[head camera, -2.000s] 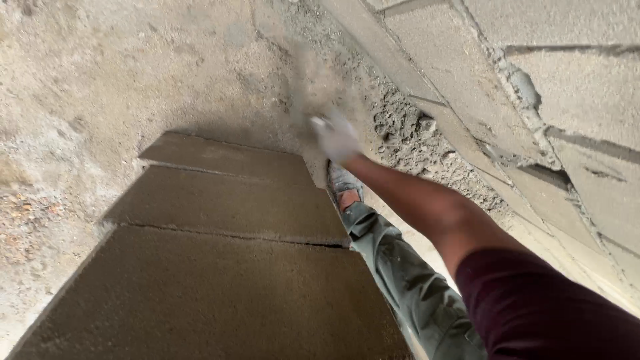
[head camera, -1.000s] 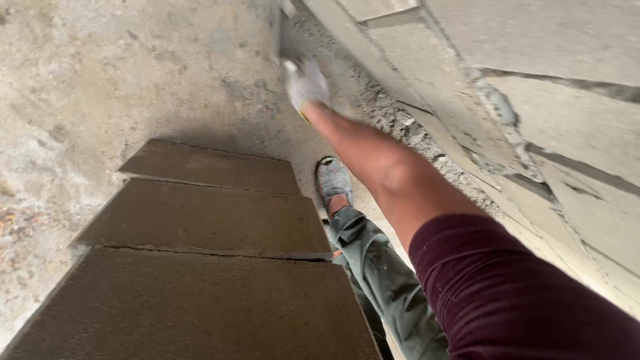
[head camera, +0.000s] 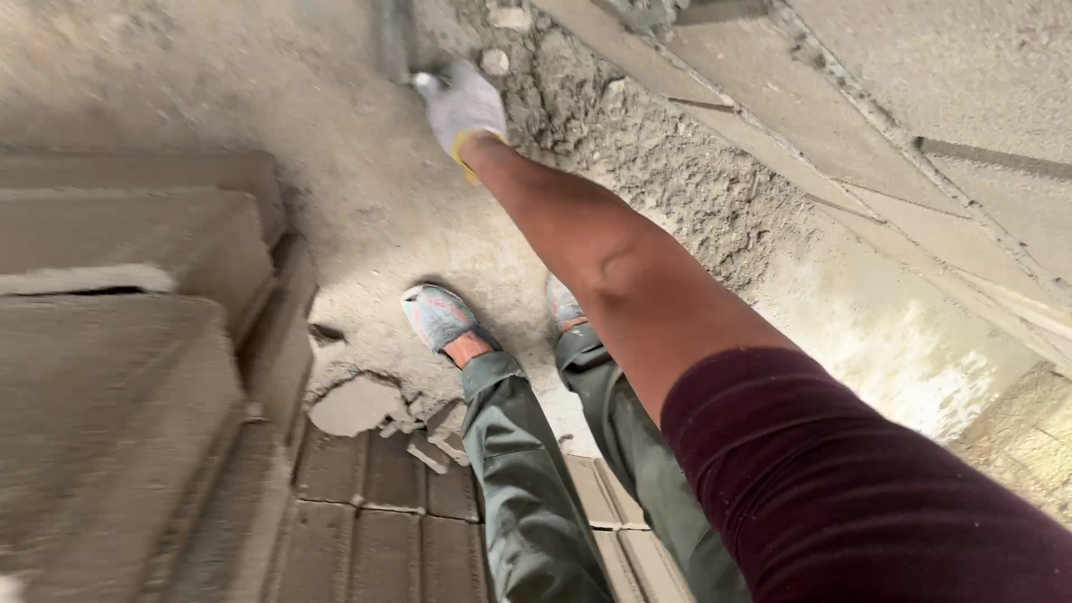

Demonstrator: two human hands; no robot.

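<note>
My right hand (head camera: 465, 105), in a white knitted glove with a yellow cuff, reaches to the upper middle. It is closed on a blurred grey hand tool (head camera: 392, 38), whose flat, long part runs up to the top edge over the concrete floor; its exact kind cannot be told. Just right of the glove lies a rough strip of crumbly grey mortar (head camera: 678, 163), along the foot of a wall of large grey blocks (head camera: 796, 92). My left hand cannot be made out.
Stacked grey blocks (head camera: 109, 360) fill the left side. Ribbed blocks (head camera: 389, 473) stand low in the middle, with broken pieces (head camera: 358, 405) by them. My shoes (head camera: 437, 316) are on the concrete floor (head camera: 335, 126) between stack and wall.
The view has shifted a lot, so that both feet and the ribbed blocks now show. The gloved right hand still holds the tool near the wall's foot.
</note>
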